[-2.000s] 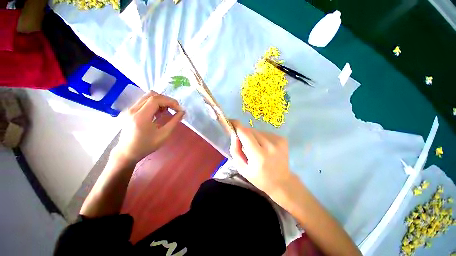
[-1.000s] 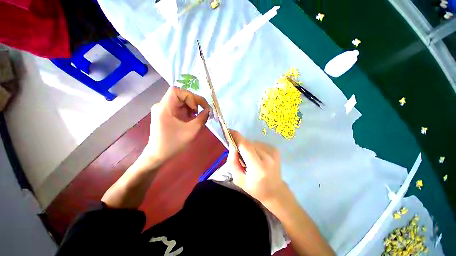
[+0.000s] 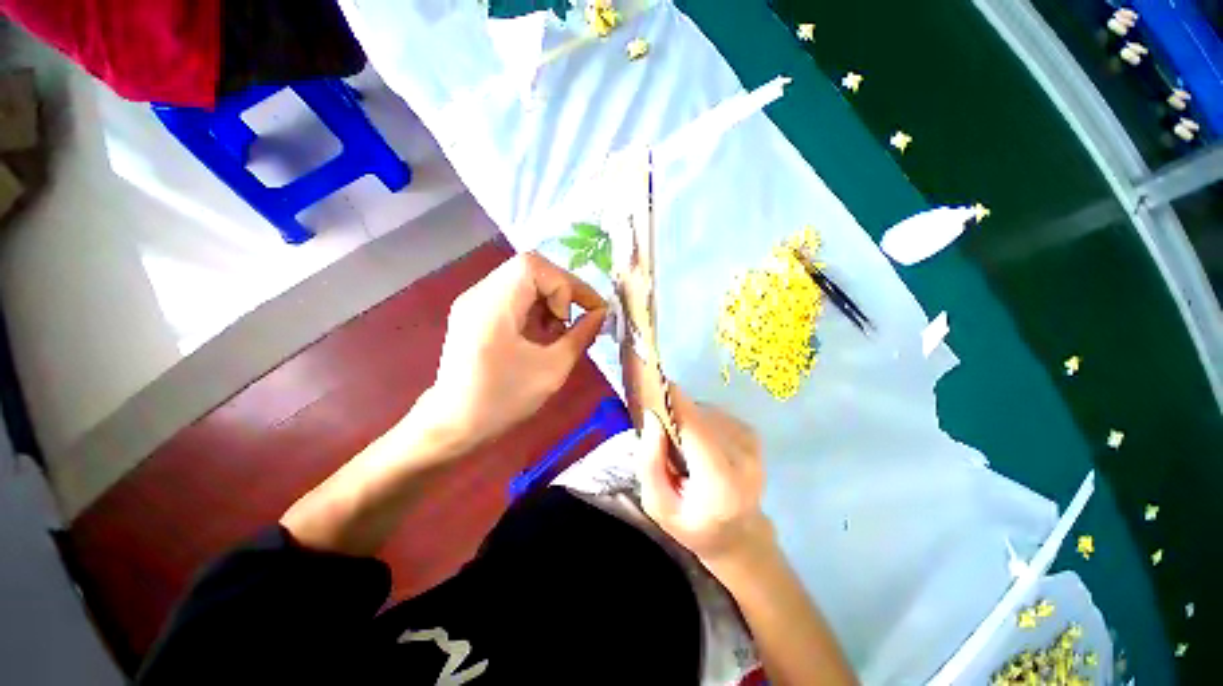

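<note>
My right hand (image 3: 708, 472) is shut on the lower end of a brown cardboard piece (image 3: 641, 302), which stands nearly edge-on above the table edge. My left hand (image 3: 516, 342) is left of the cardboard, with thumb and forefinger pinched together close to its side. Something small and pale shows at the fingertips, too small to name. A green leaf-like bit (image 3: 586, 247) lies above my left hand. A pile of small yellow parts (image 3: 774, 326) lies right of the cardboard, with dark tweezers (image 3: 841, 298) at its upper right edge.
Pale sheeting (image 3: 872, 442) covers the table. A white bottle (image 3: 925, 236) lies on the teal edge. The dark green belt (image 3: 1019, 288) carries spaced yellow-white pieces. More pieces (image 3: 1046, 662) lie lower right. A blue stool (image 3: 288, 154) and a person's red clothing (image 3: 128, 40) are upper left.
The view has shifted, so the table things sit differently in the picture. The cardboard has turned more upright and edge-on. My left hand's fingertips have come closer to it and pinch together.
</note>
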